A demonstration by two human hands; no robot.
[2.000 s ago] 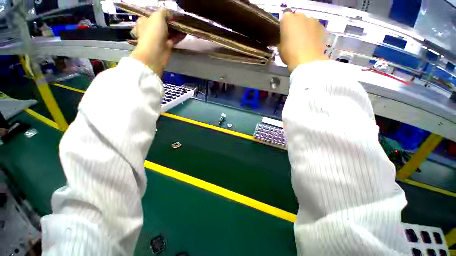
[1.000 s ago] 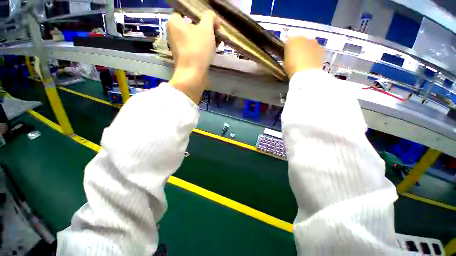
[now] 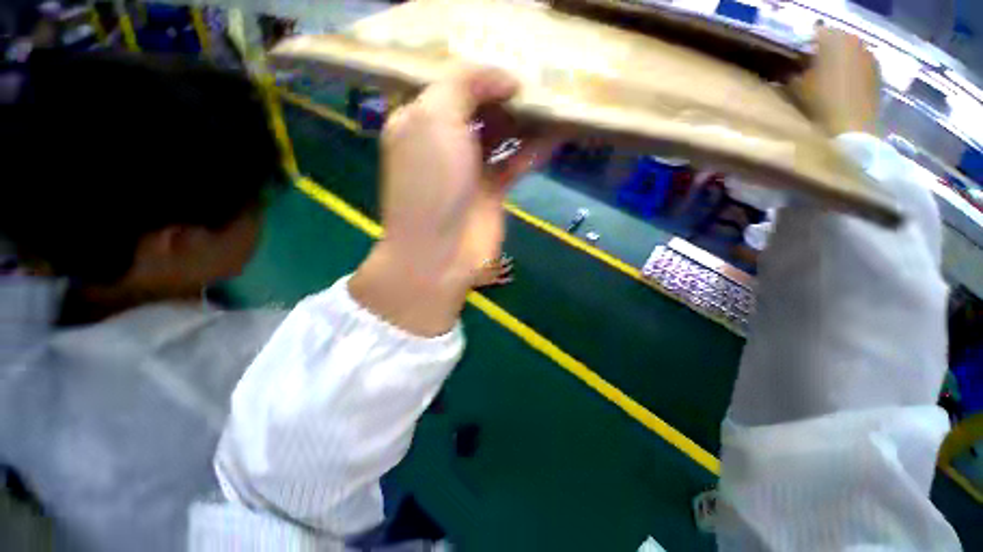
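A large flat brown cardboard sheet (image 3: 636, 81) is raised in front of me at the top of the view, tilted, its right end lower. A second, darker brown board edge (image 3: 690, 35) shows behind it. My left hand (image 3: 437, 205) holds the sheet's near edge from below, left of centre. My right hand (image 3: 846, 81) grips at the far right end; its fingers are partly hidden behind the board. The picture is somewhat blurred.
A person (image 3: 129, 205) in a pale smock is close at the left. The dark green belt (image 3: 561, 431) with yellow lines runs below. A tray with dense rows (image 3: 701, 283) lies beyond it. A small dark object (image 3: 467, 439) lies on the belt.
The cardboard has swung round and now shows its broad face. Both hands have moved right in view. The view has shifted, and a person now shows at the left.
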